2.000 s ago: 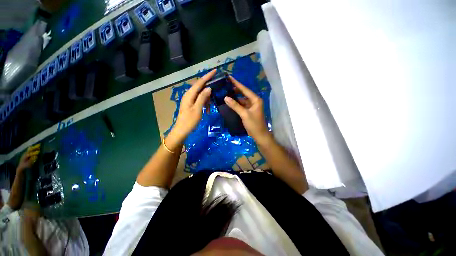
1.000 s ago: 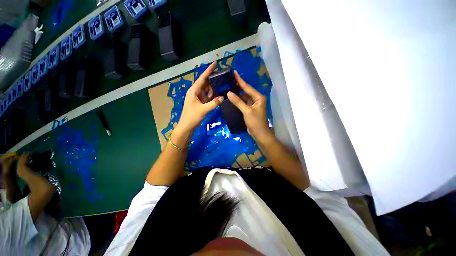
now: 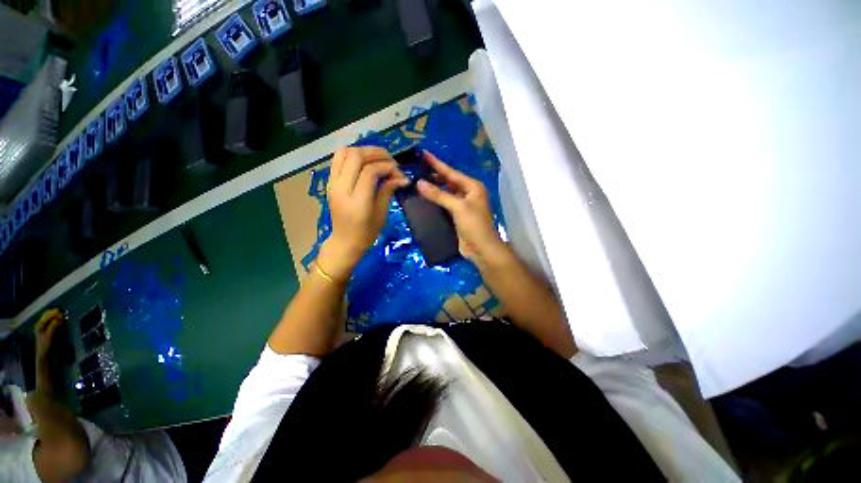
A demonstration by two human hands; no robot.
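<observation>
A long black device housing is held over the blue film scraps, its head end up between my hands. My right hand holds the housing along its right side, with the thumb near the head end. My left hand has its fingers curled and its fingertips pinched at the head's left corner. Whether film is between these fingertips is too small to tell. The scraps lie on tan cardboard.
Black housings and blue frame parts are rowed on the green line beyond its pale edge. Large white sheets rise at the right. A dark stick lies on the green bench. Another worker's arm is at lower left.
My left hand has gone from spread fingers along the housing to curled fingers pinching at its head. The housing's head has tilted, showing more of its long body. The other worker's arm has shifted.
</observation>
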